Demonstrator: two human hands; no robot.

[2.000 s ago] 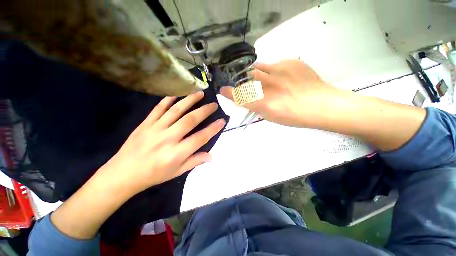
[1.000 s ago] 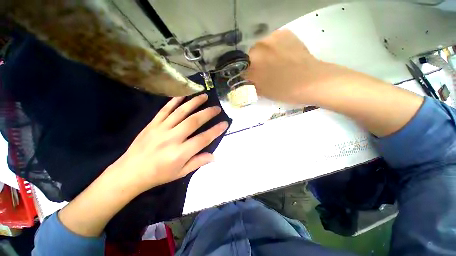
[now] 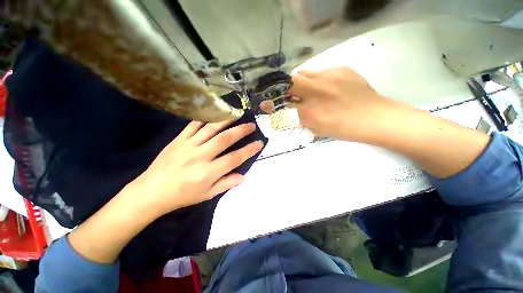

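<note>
A large black garment piece (image 3: 109, 143) lies on the white table at the left, sheer at its left edge, with its right edge at the presser foot (image 3: 244, 103). My left hand (image 3: 198, 166) lies flat on the cloth, fingers spread, fingertips just in front of the foot. My right hand (image 3: 335, 103) is right of the needle area, behind the ribbed cream tension knob (image 3: 284, 120). Its fingertips are partly hidden by the knob and spring, so I cannot tell whether they hold anything.
The pale machine head (image 3: 229, 28) hangs overhead. Dark snips (image 3: 487, 103) lie at the right of the bed. A red plastic basket (image 3: 23, 234) stands at the left. A black cloth heap (image 3: 401, 229) sits below the table edge at the right. My lap is below the table.
My right hand moved up and away from the knob, then came back down beside it. My left hand stays nearly in place on the cloth. The view has shifted slightly.
</note>
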